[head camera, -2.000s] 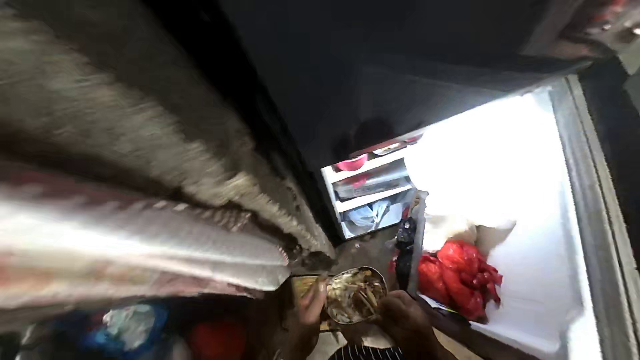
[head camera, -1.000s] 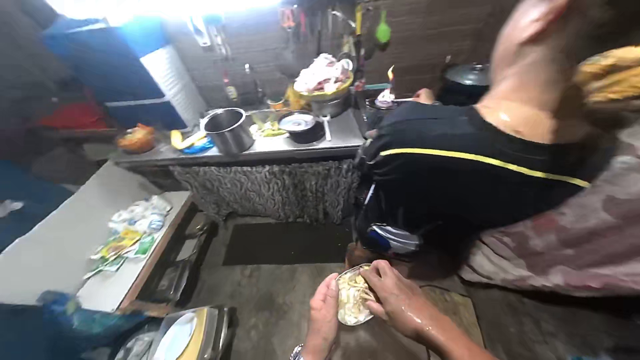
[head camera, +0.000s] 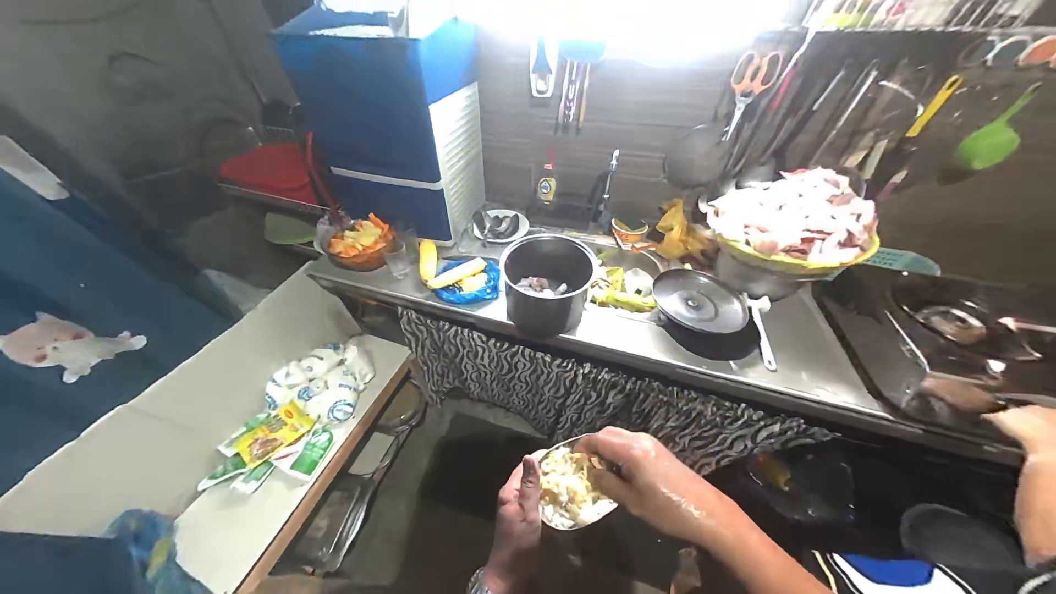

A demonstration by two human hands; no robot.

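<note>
A round metal bowl (head camera: 569, 521) of pale chopped food (head camera: 568, 487) is held out over the floor, in front of the counter. My left hand (head camera: 520, 507) grips its left side, thumb near the rim. The fingers of my right hand (head camera: 631, 470) reach over the right rim and touch the food; their tips are partly hidden, and whether they pinch any of it I cannot tell. Beyond, on the steel counter (head camera: 792, 363), stand a deep metal pot (head camera: 544, 297) with some pieces inside, a lidded pan (head camera: 701, 302) and a yellow-rimmed basin heaped with raw meat (head camera: 796, 214).
A co-worker's arm (head camera: 1035, 487) reaches toward the gas stove (head camera: 949, 330) at right. Seasoning packets (head camera: 272, 437) lie on a pale shelf at left. Utensils hang on the wall, with orange-handled scissors (head camera: 752, 78) among them. A bowl of cut orange pieces (head camera: 361, 243) stands at the counter's left end.
The view has swung from an open, lit fridge to the counter and come nearer to it. The co-worker's back, in view a second ago, has left the frame except for an arm and some clothing.
</note>
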